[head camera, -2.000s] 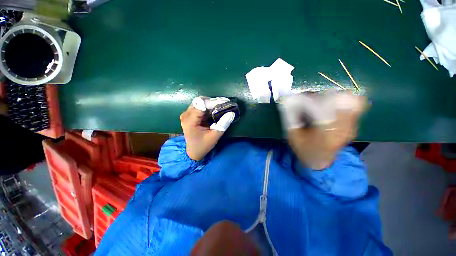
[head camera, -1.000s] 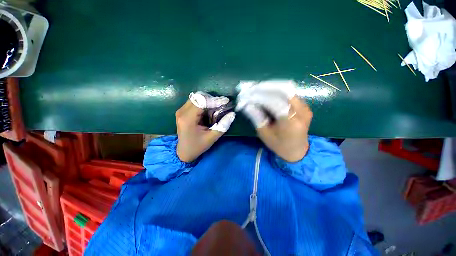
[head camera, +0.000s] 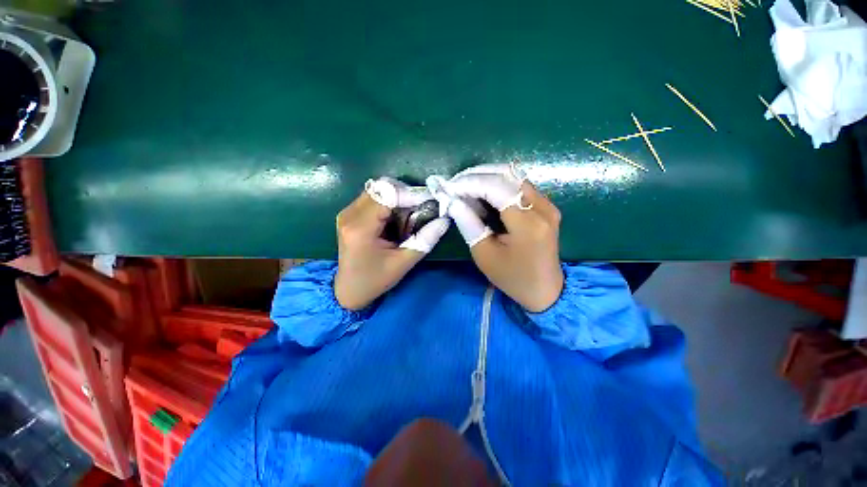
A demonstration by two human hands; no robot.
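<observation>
My left hand [head camera: 374,236] is shut on a small dark, shiny part [head camera: 419,218], which is mostly hidden between its fingertips. White finger cots cover several fingertips of both hands. My right hand [head camera: 506,226] is at the part's right side, its thumb and fingers pinching a small white wipe [head camera: 440,194] against the part. The wipe is mostly hidden by the fingers and hard to tell from the cots. Both hands are together at the front edge of the green bench [head camera: 314,95].
Several loose toothpicks [head camera: 649,143] lie to the right, with a toothpick pile [head camera: 727,8] at the top right. A crumpled white wipe pile [head camera: 819,71] is at the right. A round-topped device [head camera: 38,90] stands far left. Red plastic crates [head camera: 81,366] are below the bench.
The right hand has come in from the right and closed at the part in the left hand. The white pieces on the bench were picked up. A toothpick now lies across another. The view has shifted.
</observation>
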